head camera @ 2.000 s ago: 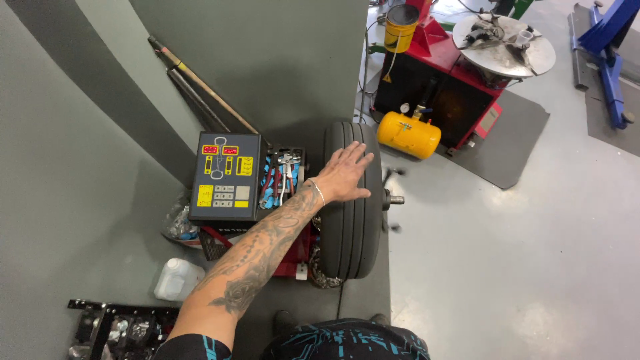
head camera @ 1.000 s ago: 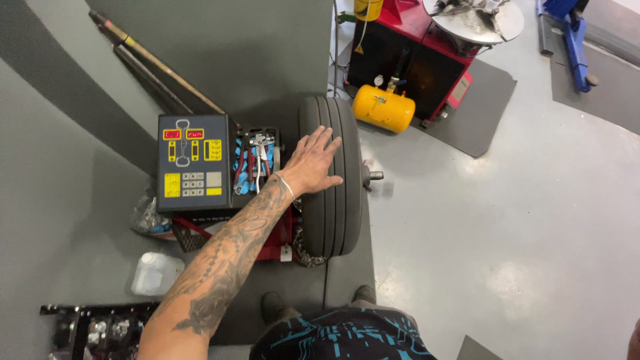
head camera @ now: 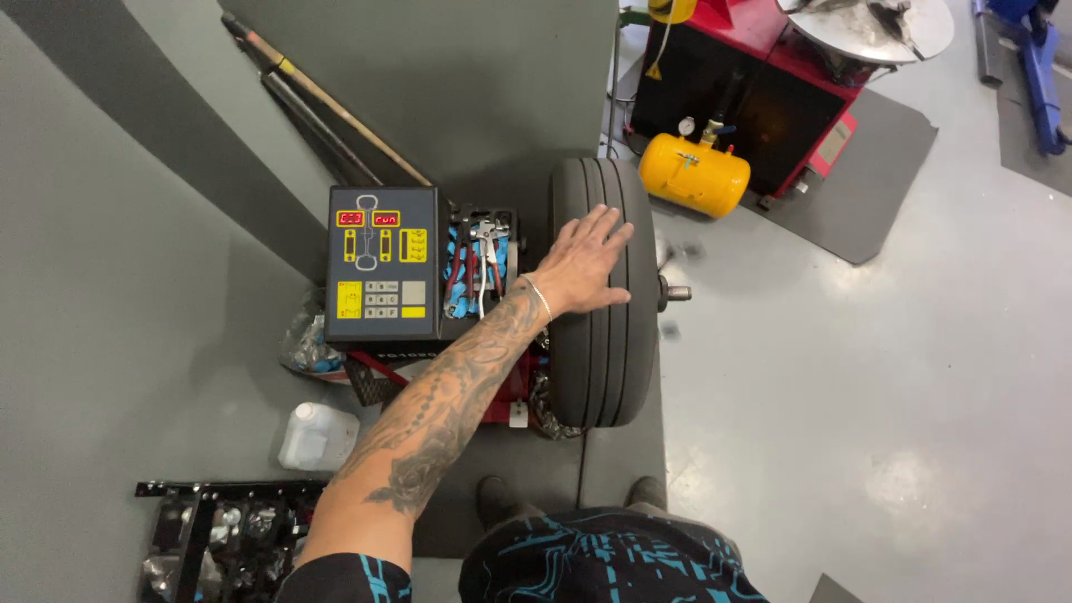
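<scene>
My left hand [head camera: 584, 260] lies palm down with fingers spread on the grooved tread of a black tire [head camera: 615, 360]. The tire stands upright on the shaft [head camera: 678, 293] of a wheel balancer, the end of which sticks out on the right. Left of the tire is the balancer's control panel [head camera: 383, 264], with red lit displays and a keypad. Between panel and tire, a tray holds wheel-weight pliers [head camera: 486, 251] and blue pieces. My left wrist wears a thin bracelet, and the forearm passes in front of the balancer. My right hand is out of view.
A yellow air tank [head camera: 695, 174] stands beside a red tire changer [head camera: 779, 50] at upper right. Long-handled bars [head camera: 352, 117] lean behind the panel. At lower left are a white plastic jug [head camera: 318, 437] and a black rack [head camera: 201, 536] of small parts. A blue lift arm [head camera: 1041, 84] is at far right.
</scene>
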